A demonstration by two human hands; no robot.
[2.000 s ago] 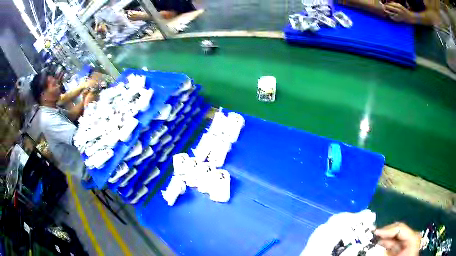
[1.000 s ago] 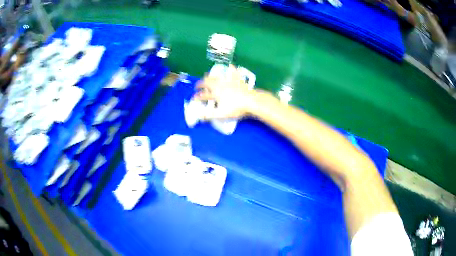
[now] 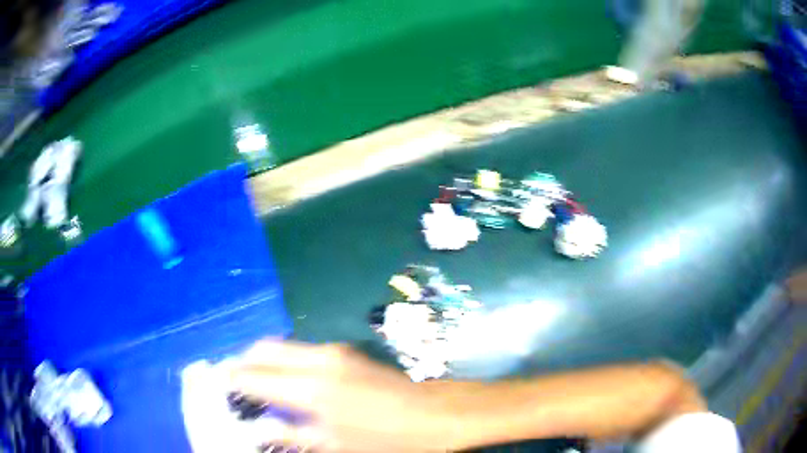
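My bare right hand (image 3: 296, 389) reaches in from the right at the bottom, its blurred fingers over a white mass (image 3: 208, 411) with dark parts showing in it. The mass looks like a white housing, perhaps with my gloved left hand around it, but blur hides where one ends. Whether my right fingers grip anything is unclear. Board assemblies with white blocks and coloured wires lie on the dark green mat, one group (image 3: 513, 208) farther back and one (image 3: 420, 323) just beyond my forearm.
A blue sheet (image 3: 159, 301) at left bears a light-blue band (image 3: 157, 237) and white housings (image 3: 71, 396). Beyond is the green belt (image 3: 354, 80) with a pale edge rail (image 3: 354, 164) and white pieces (image 3: 53, 181) at left. A blurred person's arm (image 3: 662, 35) shows at the top right.
The view has swung right, bringing the board assemblies into full view. My right hand has left the housings by the belt and is now at the white mass near the blue sheet's right edge.
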